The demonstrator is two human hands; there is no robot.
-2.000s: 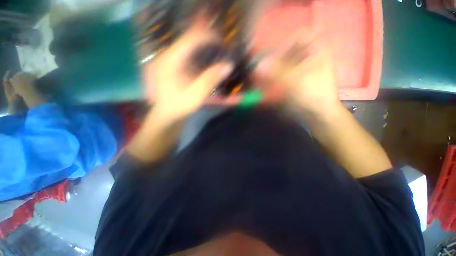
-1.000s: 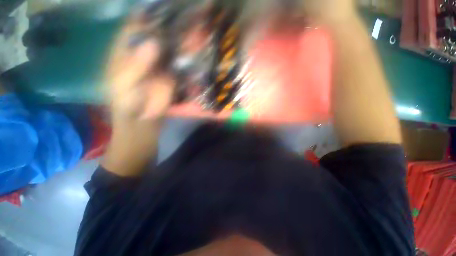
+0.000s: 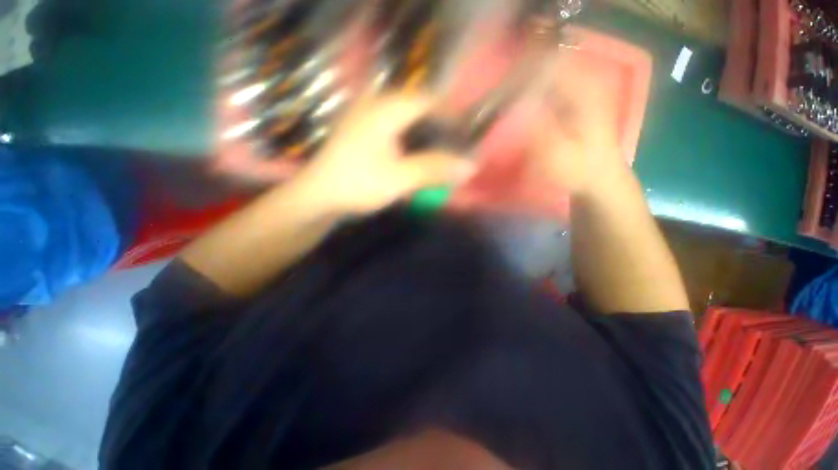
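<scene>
A shallow pink-red work tray (image 3: 629,78) lies at the near edge of the bench. Its left part holds rows of blurred black-and-silver metal parts (image 3: 276,83) with orange flecks. My left hand (image 3: 381,156) is over the tray's middle near its front edge, with a dark rounded piece (image 3: 427,136) between thumb and fingers. My right hand (image 3: 574,138) is over the right part of the tray, strongly blurred; its fingers and anything in them cannot be made out. A green marker (image 3: 429,198) shows on the tray's near edge.
Filled parts trays (image 3: 775,55) stand at the bench's right. A white label (image 3: 681,63) and a small ring (image 3: 707,85) lie on the green bench (image 3: 685,170). Spare red trays (image 3: 767,386) are stacked below right. A person's blue clothing (image 3: 55,220) shows at left.
My left hand has moved right from the tray's left side to its middle. My right hand has come back from the far side to over the tray. The view has shifted somewhat.
</scene>
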